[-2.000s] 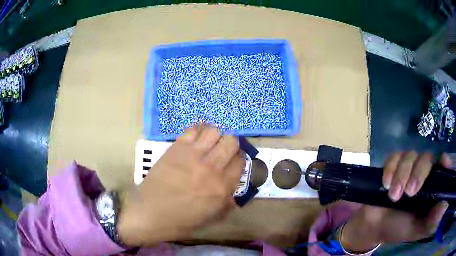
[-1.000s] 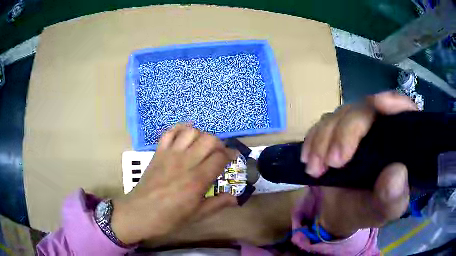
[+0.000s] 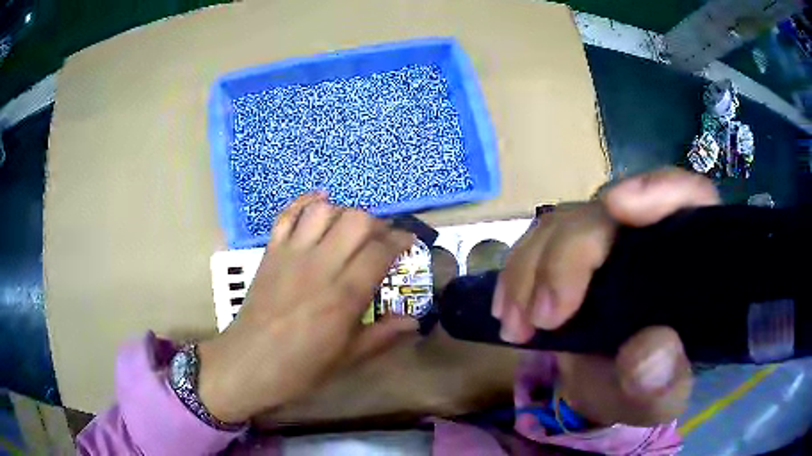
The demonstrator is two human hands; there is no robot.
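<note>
My left hand (image 3: 298, 307), with a metal watch on the wrist, lies over a small unit (image 3: 410, 283) seated on the long white fixture (image 3: 458, 239). Its thumb is at the unit's near side. The unit's open face shows white, yellow and metal parts. My right hand (image 3: 588, 276) grips a thick black electric screwdriver (image 3: 703, 276), held sideways and large in the view. Its front end is close beside the unit's right side; I cannot see the bit or whether it touches. Dark pads flank the unit.
A blue tray (image 3: 219, 160) full of tiny silvery screws sits behind the fixture on a brown cardboard sheet (image 3: 543, 107). Several white and metallic units (image 3: 726, 142) lie on the dark surface at the right. A green area runs along the top beyond a pale rail (image 3: 623, 37).
The screwdriver has swung left and closer to the camera, from over the fixture's holes to beside the unit. My left hand stays at the unit. The whole view has shifted.
</note>
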